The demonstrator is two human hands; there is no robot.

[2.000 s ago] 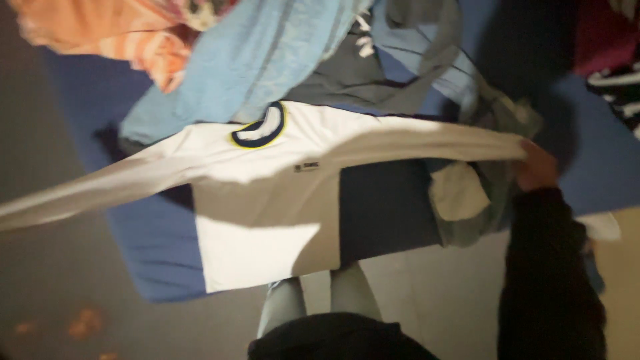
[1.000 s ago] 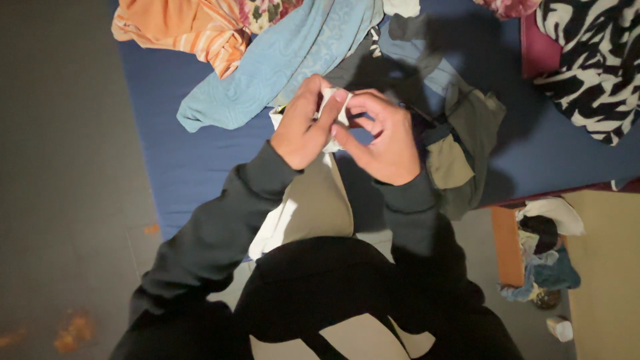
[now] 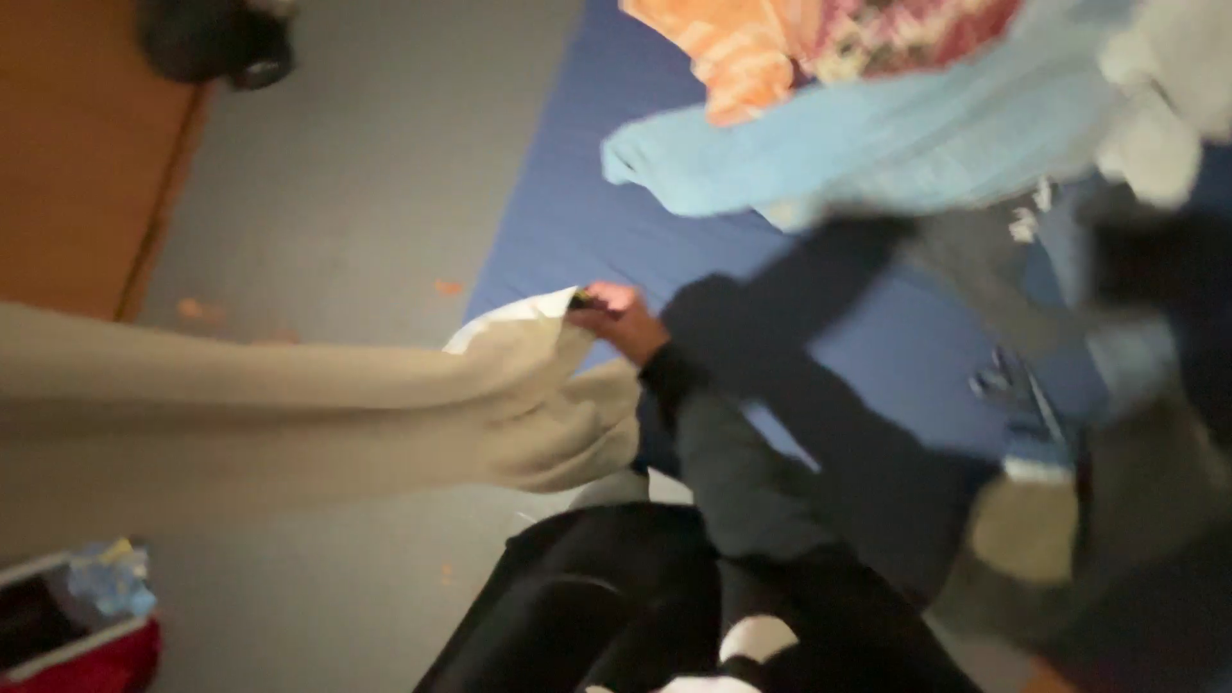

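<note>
My right hand (image 3: 621, 320) pinches the dark-edged part of a white long-sleeved shirt (image 3: 385, 414), near the middle of the view. From there the shirt stretches in long, shaded folds to the left edge, over the floor. My left hand is out of view. Beyond my right hand, a light blue cloth (image 3: 828, 144) lies on a blue-sheeted bed (image 3: 616, 202), under an orange striped cloth (image 3: 741, 58) and a patterned pink-red one (image 3: 905, 34). Dark and grey-green garments (image 3: 1136, 510) lie to the right, partly in shadow and blurred.
A brown wooden surface (image 3: 77, 164) stands at the upper left with a black object (image 3: 217, 38) by its edge. At the lower left is a pale-rimmed container (image 3: 72, 650) with a light blue item and red cloth beside it. The bed's edge borders the grey floor (image 3: 366, 183).
My hands were together at a white part of the shirt; now only my right hand shows, and the shirt is stretched out to the left. The view has swung left.
</note>
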